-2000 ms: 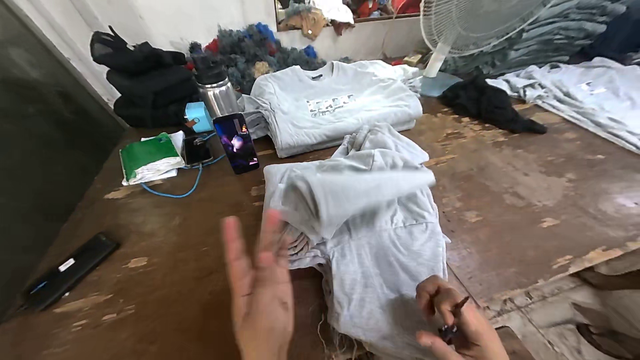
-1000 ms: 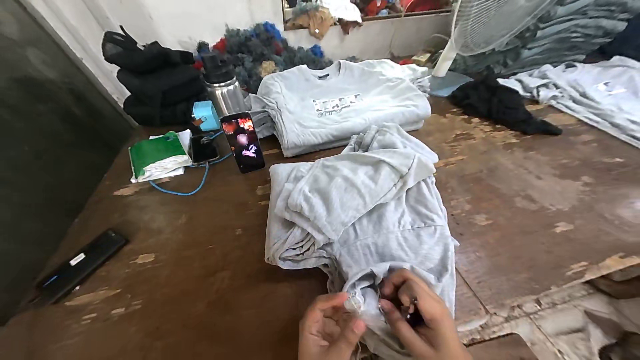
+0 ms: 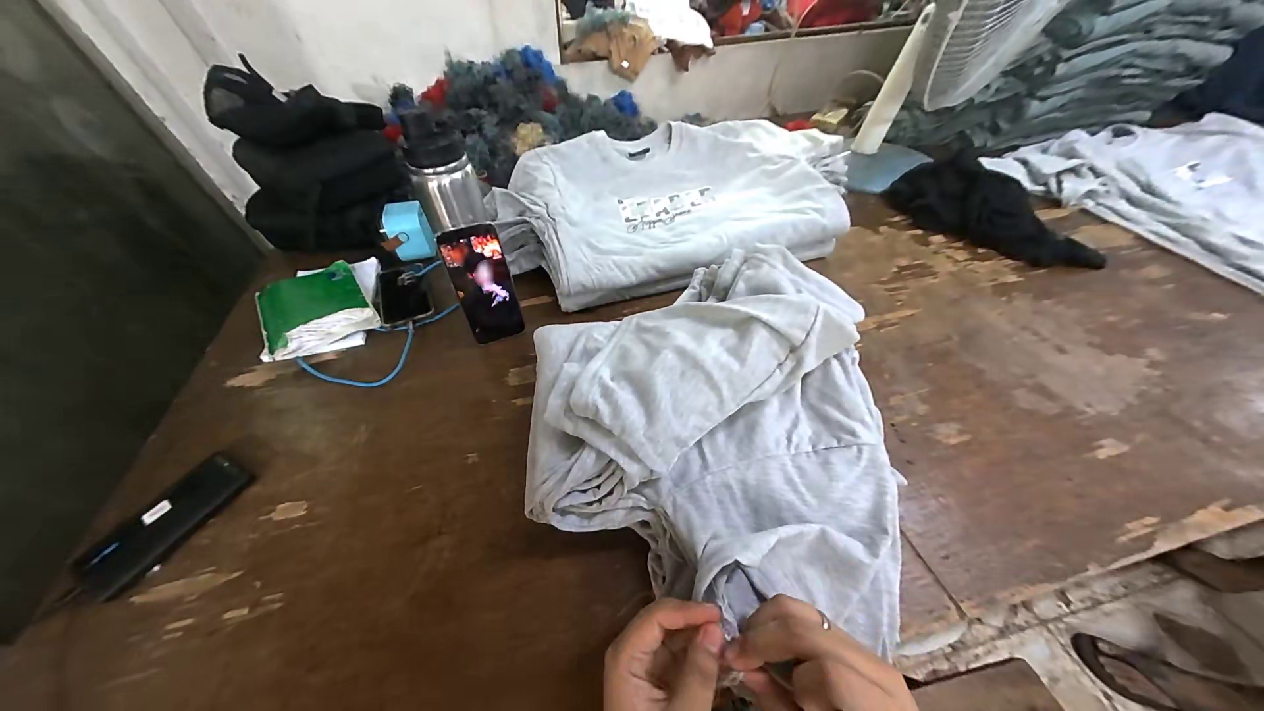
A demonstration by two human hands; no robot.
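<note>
A pile of light grey knit garments (image 3: 780,464) lies on the wooden table, its near end hanging toward me. At that end my left hand (image 3: 667,652) pinches the cloth edge between thumb and fingers. My right hand (image 3: 815,652), with a ring on one finger, is close against it, its fingertips on the same edge. Whether the right hand also holds a tool is hidden by its curled fingers. Behind the pile lies a folded stack of grey T-shirts (image 3: 681,217) with a printed front.
A phone with a lit screen (image 3: 481,281) leans against a steel bottle (image 3: 444,188). Left of it are a green packet (image 3: 316,306) and a blue cable (image 3: 360,382). A black device (image 3: 163,528) lies at left. A fan (image 3: 889,89) and black cloth (image 3: 987,207) are at back right.
Two seconds ago my left hand was open beside the pile and my right hand held a small dark tool. Both hands have come together at the pile's near end, where the left now grips cloth.
</note>
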